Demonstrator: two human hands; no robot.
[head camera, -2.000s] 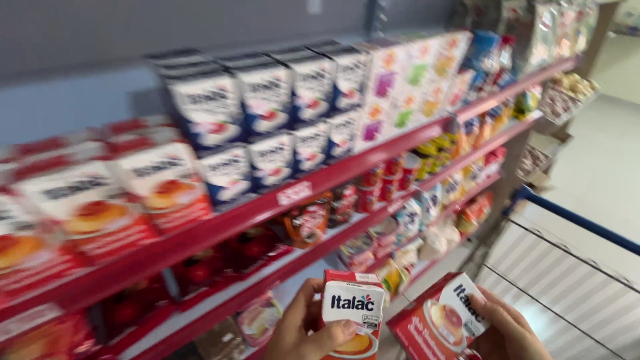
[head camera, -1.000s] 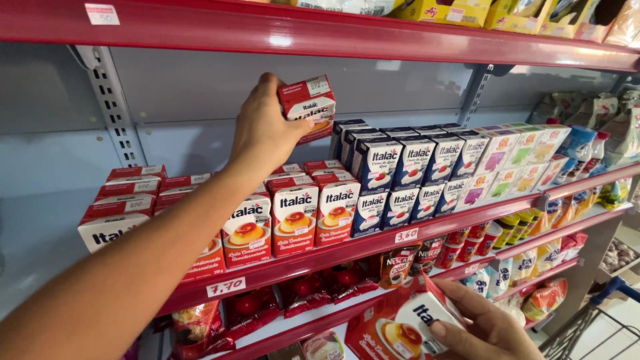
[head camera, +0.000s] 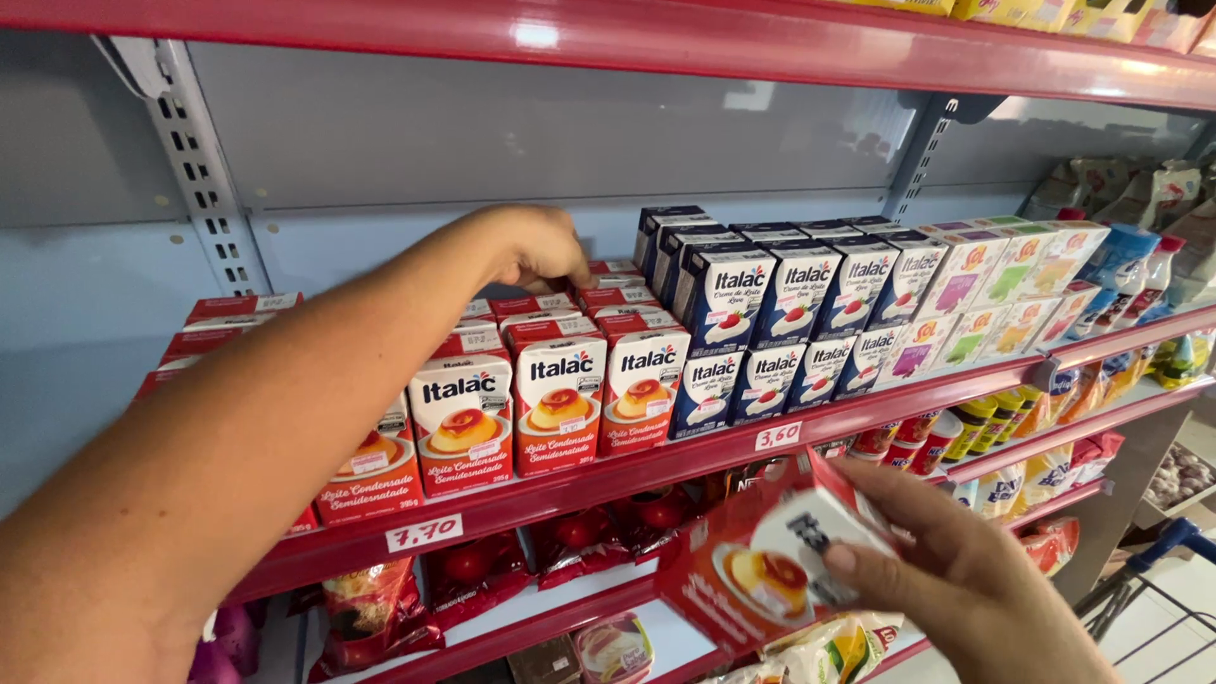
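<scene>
My left hand reaches to the back of the shelf, its fingers down at the top of a red-and-white condensed milk carton in the rear of a row. Several like cartons stand upright in rows in front of it and to its left. Whether the fingers grip the carton is hard to see. My right hand holds another condensed milk carton, tilted and a little blurred, in front of the shelf edge. Dark blue cream cartons, stacked two high, stand just right of the red ones.
A red shelf edge with handwritten price tags runs below the cartons, and another shelf crosses above. White cartons and bottles stand farther right. Red bags lie on the shelf below. Part of a shopping cart shows at the lower right.
A second ago my left hand held a carton up above the rows; now it is down among the rear cartons. My right hand still holds its carton.
</scene>
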